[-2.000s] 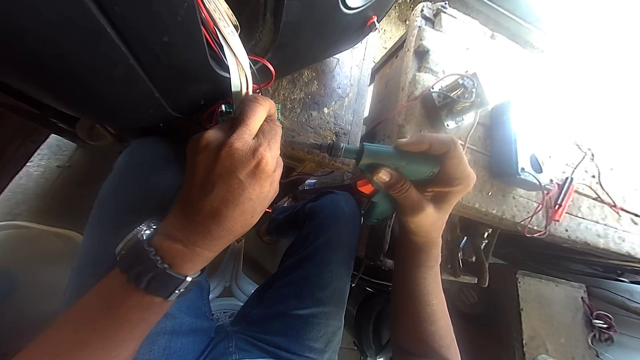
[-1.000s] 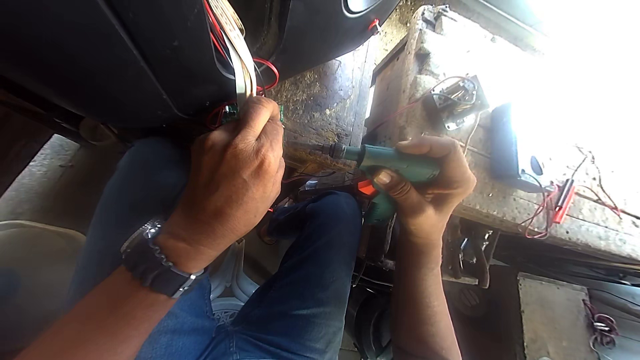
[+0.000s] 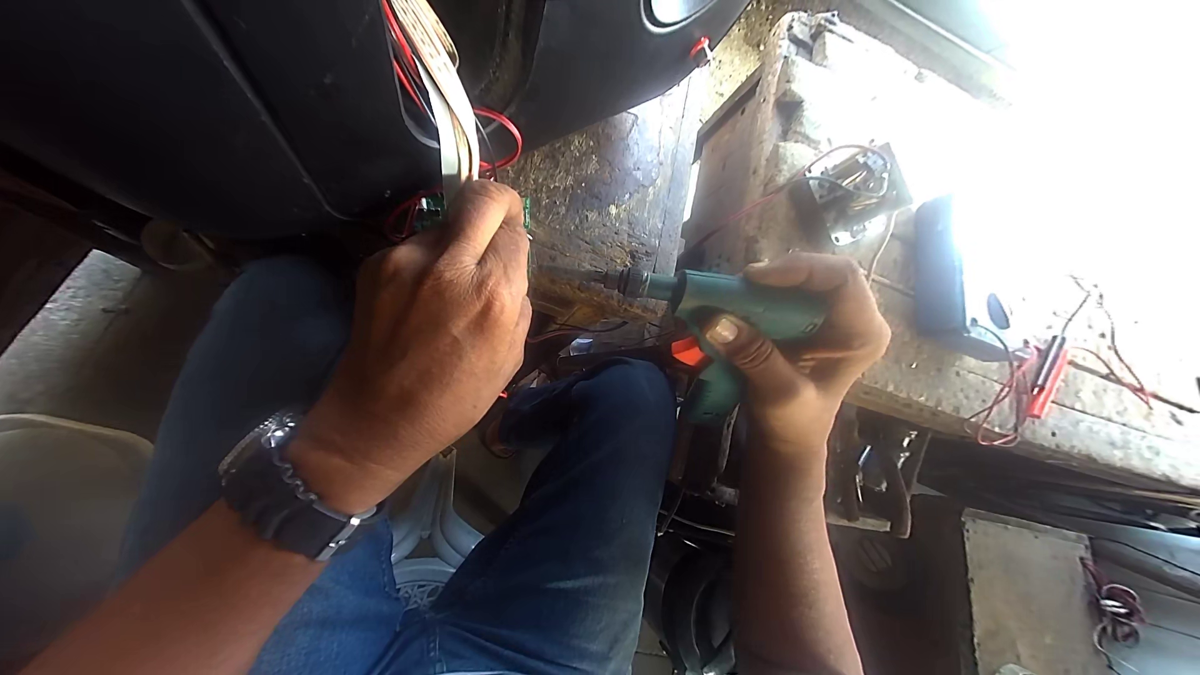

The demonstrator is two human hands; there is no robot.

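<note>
My left hand (image 3: 445, 309) grips the lower end of a pale flat ribbon cable (image 3: 452, 112) near a green circuit board (image 3: 431, 208), which is mostly hidden behind the fingers. Red wires (image 3: 506, 136) loop beside the cable, against a large black plastic housing (image 3: 309, 103). In my right hand (image 3: 811, 328) is a green power screwdriver (image 3: 741, 298) with an orange-red trigger, its thumb beside the trigger. The tool's dark shaft points left toward the board; its tip is blurred, and whether it touches anything is not clear.
A worn wooden bench (image 3: 909, 375) stands on the right, with a small metal-framed device (image 3: 853, 187), a dark box-shaped device (image 3: 942, 272) and red and black test probes (image 3: 1048, 375) on it. Coiled wire (image 3: 1117, 605) lies at lower right. A pale plastic surface (image 3: 70, 525) is at lower left.
</note>
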